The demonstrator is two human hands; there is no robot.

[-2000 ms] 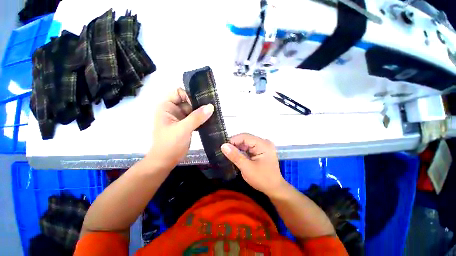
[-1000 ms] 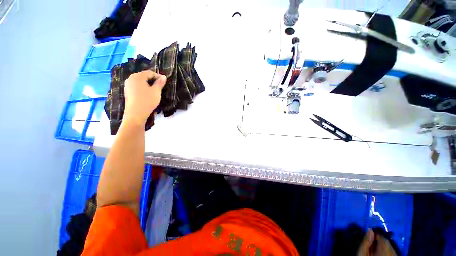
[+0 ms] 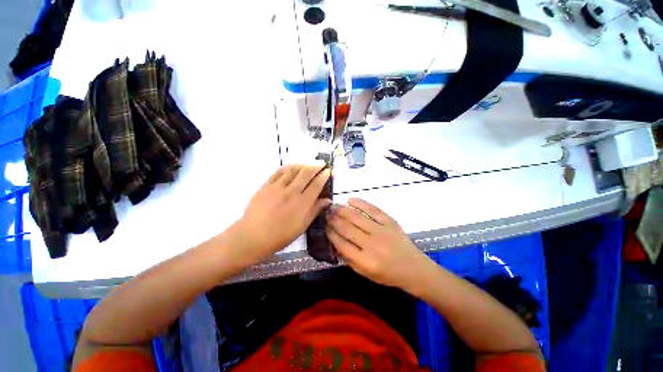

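A narrow dark plaid cuff piece [image 3: 320,240] lies lengthwise towards me on the white table, its far end at the presser foot [image 3: 325,155] of the sewing machine [image 3: 436,54]. My left hand [image 3: 285,207] lies flat on its left side, fingertips close to the foot. My right hand [image 3: 374,243] has its fingertips on the right edge of the piece, nearer the table edge. The hands cover much of the piece. The needle tip is too small to make out.
A fanned pile of plaid cuff pieces [image 3: 109,149] lies at the left. Black thread snips [image 3: 416,166] lie right of the foot. A long silver tool [image 3: 505,14] rests on the machine head over a black strap [image 3: 472,69]. Blue crates [image 3: 491,272] stand below the table's ruler-marked edge [image 3: 465,234].
My left hand has left the pile and come to the presser foot. My right hand, low at the right a second ago, has come up onto the table. A cuff piece now lies at the foot.
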